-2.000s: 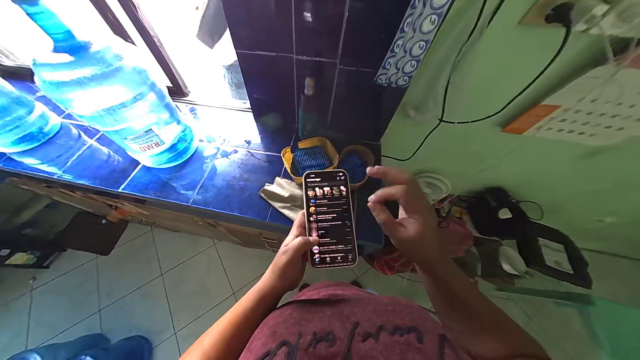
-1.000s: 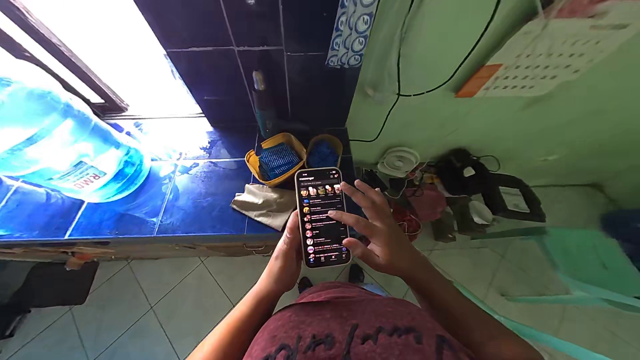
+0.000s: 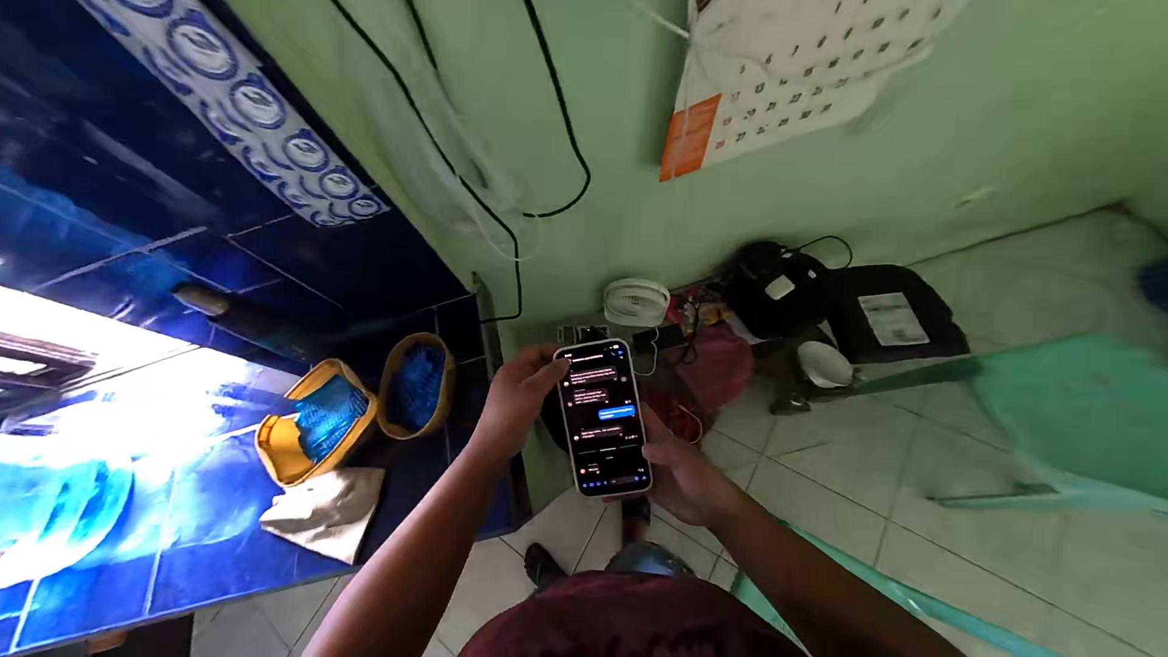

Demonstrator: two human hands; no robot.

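Note:
A smartphone (image 3: pixel 607 420) in a light-edged case is held upright before my body, its dark screen lit with a chat of message bubbles. My left hand (image 3: pixel 520 397) grips its upper left side, the thumb at the top left corner of the screen. Around the lower right side and back is my right hand (image 3: pixel 680 470), its thumb at the screen's right edge. Fingers behind the phone are hidden.
Left is a blue tiled counter (image 3: pixel 219 566) with a yellow basket (image 3: pixel 365 438), a second oval basket (image 3: pixel 447 392) and a beige paper or cloth (image 3: pixel 328 511). A white fan (image 3: pixel 636 301), black bags (image 3: pixel 780 292) and a green translucent table or chair (image 3: pixel 1077 411) stand right.
The view has swung right. The right hand, apart from the phone two seconds ago, now holds its right side. The left hand has moved up the phone. The screen changed from a list to a chat.

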